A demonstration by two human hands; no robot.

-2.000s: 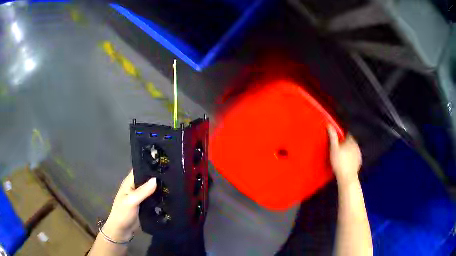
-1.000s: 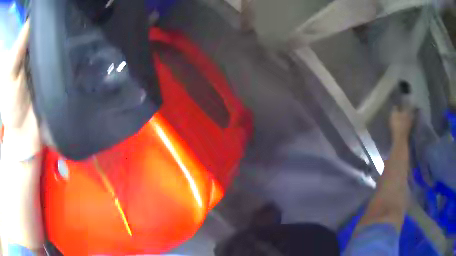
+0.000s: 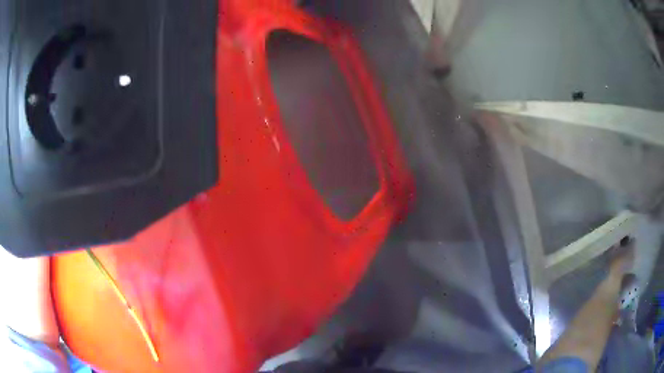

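Observation:
A black socket housing [image 3: 186, 109] fills the upper left, close to the camera and cut off by the picture's edge. One round socket opening shows in its face. A thin yellow wire [image 3: 122, 297] hangs below it. My left forearm enters at the lower left, overexposed; my left hand is hidden behind the housing. A large red plastic piece [image 3: 240, 240] with a long opening lies beyond the housing. My right hand [image 3: 619, 264] is small and blurred at the lower right, beside a metal bar. A small dark thing is at its fingertips; its grip is unclear.
A pale metal frame [image 3: 530, 240] with crossing bars stands at the right, close to my right arm. Grey floor [image 3: 444, 269] shows between it and the red piece. A blue thing shows at the far right edge.
The view has swung and come closer to the housing, which now fills the upper left. The red piece now shows its long opening. My right hand has moved from the red piece to the metal frame.

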